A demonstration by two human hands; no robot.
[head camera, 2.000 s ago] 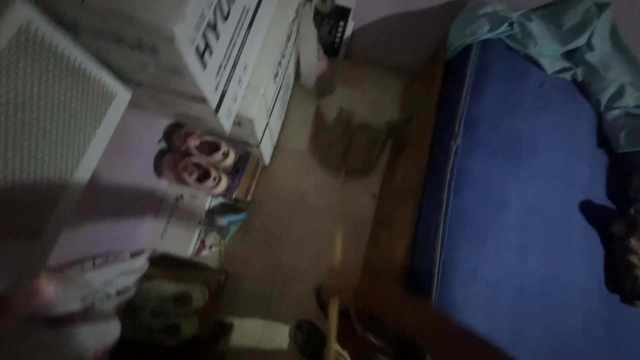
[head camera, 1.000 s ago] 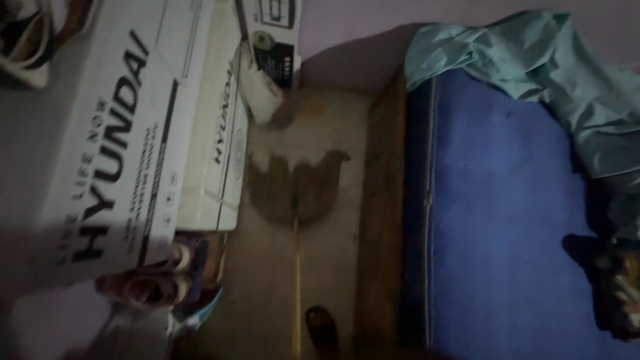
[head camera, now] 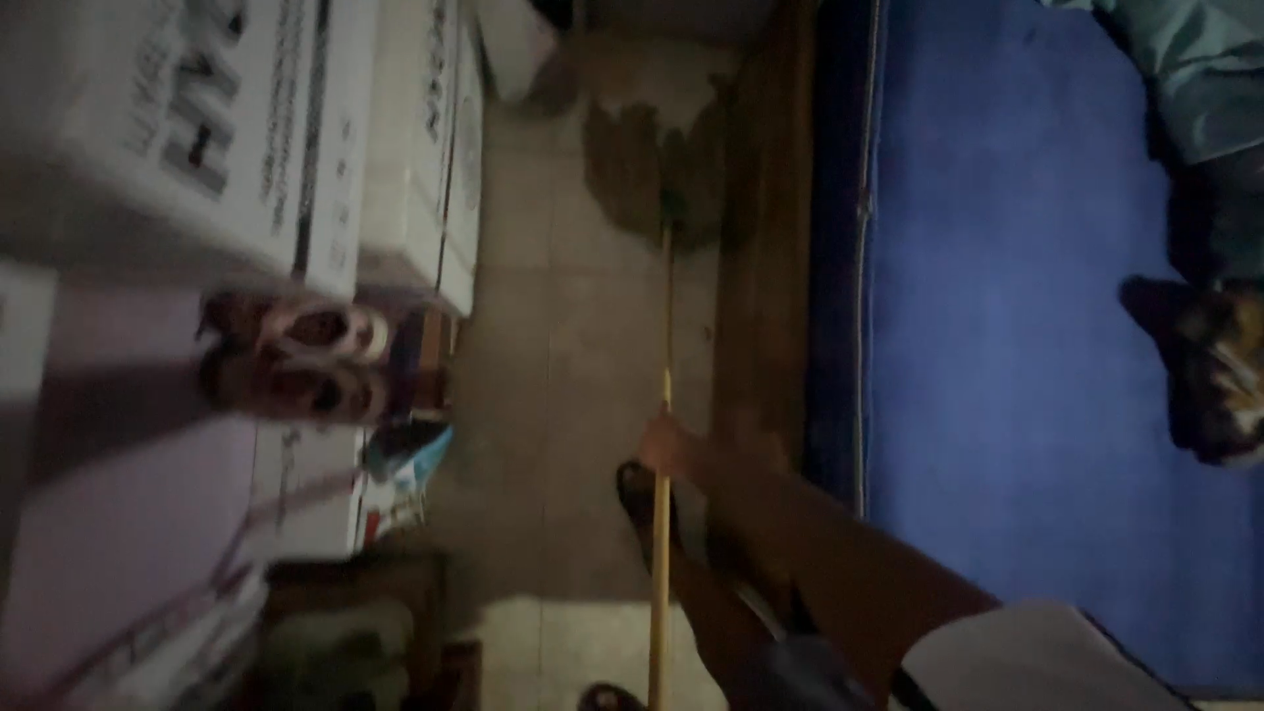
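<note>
My right hand (head camera: 671, 444) is closed around a long yellow stick handle (head camera: 660, 583), with the forearm coming in from the lower right. The handle runs up the view along the tiled floor to a small green fitting (head camera: 672, 205). Around that fitting is a dark, blurred mop-like head or its shadow (head camera: 627, 173); which of these cannot be told. My left hand is not in view. A sandalled foot (head camera: 637, 489) stands just below my right hand.
Hyundai cartons (head camera: 306, 128) stand at left, with shoes (head camera: 316, 360) and a blue bag (head camera: 420, 449) below them. A blue mattress (head camera: 1007, 326) on a wooden bed frame (head camera: 765, 326) borders the right side; a cat (head camera: 1224, 375) and teal cloth (head camera: 1205, 89) are on it.
My right hand and forearm have come into view on the handle. More of the handle and both feet now show. The view has shifted downward.
</note>
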